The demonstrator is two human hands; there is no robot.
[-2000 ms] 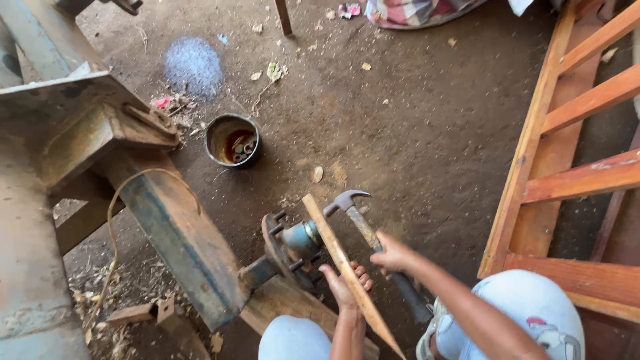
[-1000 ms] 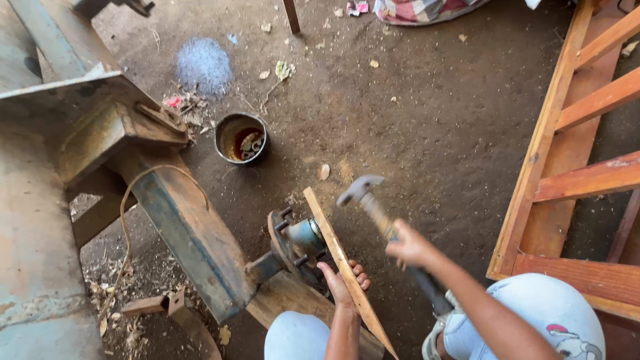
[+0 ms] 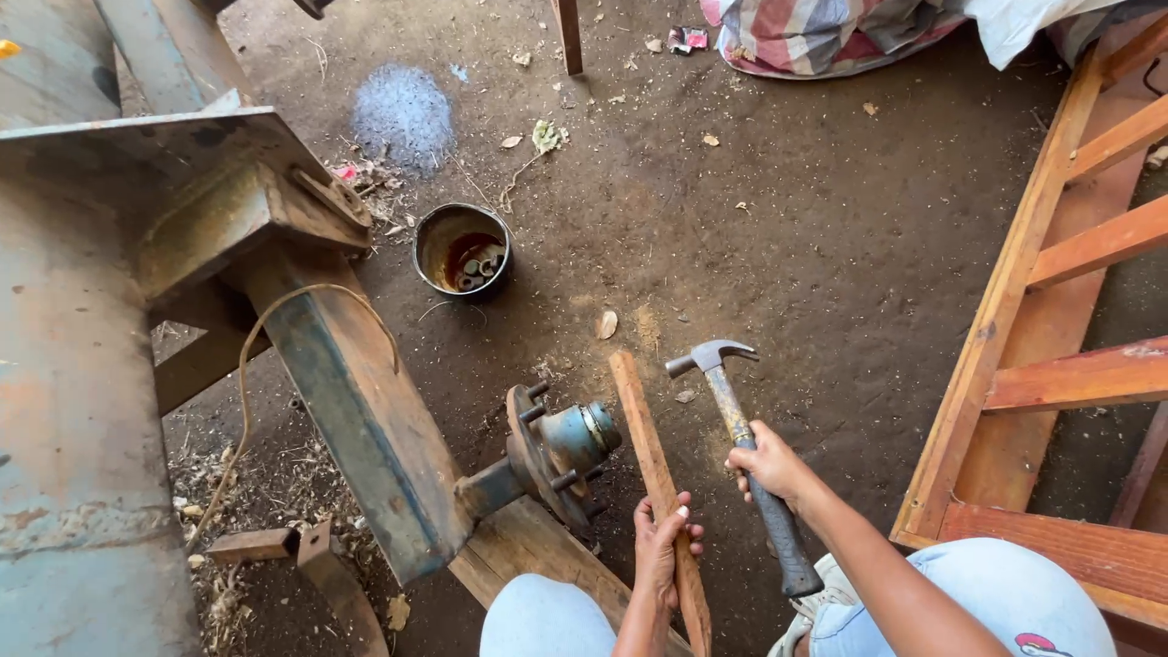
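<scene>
My left hand grips a long wooden stick near its lower part. The stick's upper end stands just right of a wheel hub with a flange and studs, and a small gap shows between them. In my right hand is a claw hammer, held by its handle, its metal head up and the striking face turned left toward the stick without touching it. The hub sits on the end of a rusty, blue-painted steel beam, above a wooden plank.
A round metal pot with metal parts and dark liquid in it stands on the dirt floor. An orange wooden frame with slats lies at the right. A large steel structure fills the left side. A checked cloth bundle lies at the top.
The stick has come away from the hub to the right, and its tilt is steeper. The hammer, blurred one second ago, is now still beside the stick.
</scene>
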